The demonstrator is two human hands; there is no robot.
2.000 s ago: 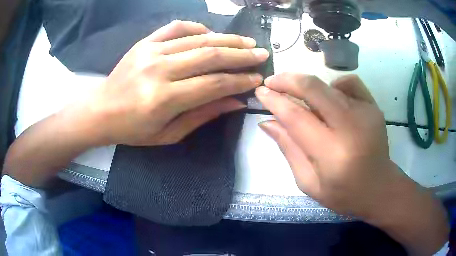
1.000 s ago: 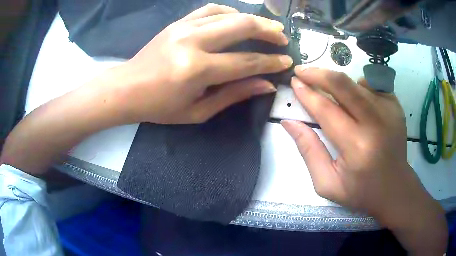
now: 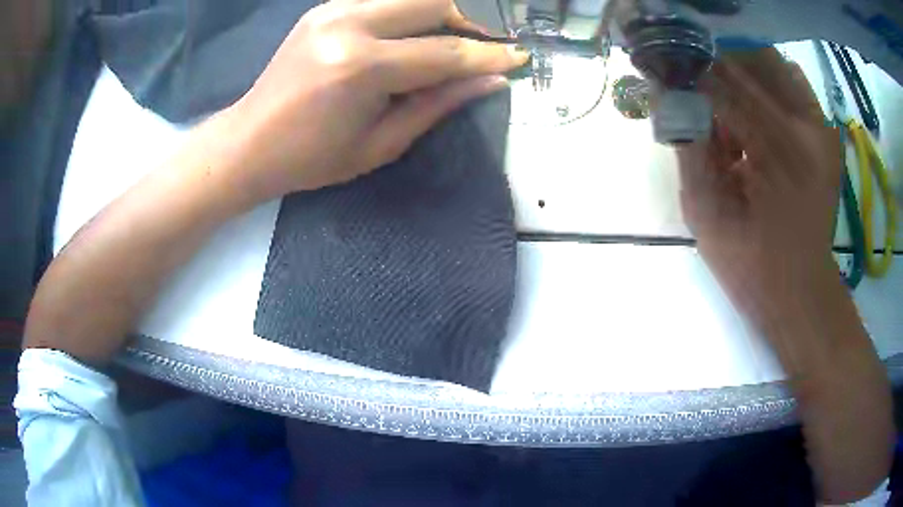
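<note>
The dark ribbed fabric piece lies on the white table, its near end reaching the curved front edge. My left hand lies on its far part, fingertips close to the presser foot and needle at the top. Its fingers press or hold the cloth; the thumb side is partly hidden. My right hand is off the cloth, blurred, at the right behind the round dark part with a grey cap. Its fingertips are partly hidden, so its grip does not show.
Scissors with green and yellow handles lie at the far right, partly behind my right hand, beside a thin black tool. A measuring tape runs along the front edge. More dark cloth lies at upper left. The machine head overhangs the top.
My right hand has left the cloth and moved right, beside the capped part. The fabric's near end has moved away from me, and my left hand has moved up with it toward the needle.
</note>
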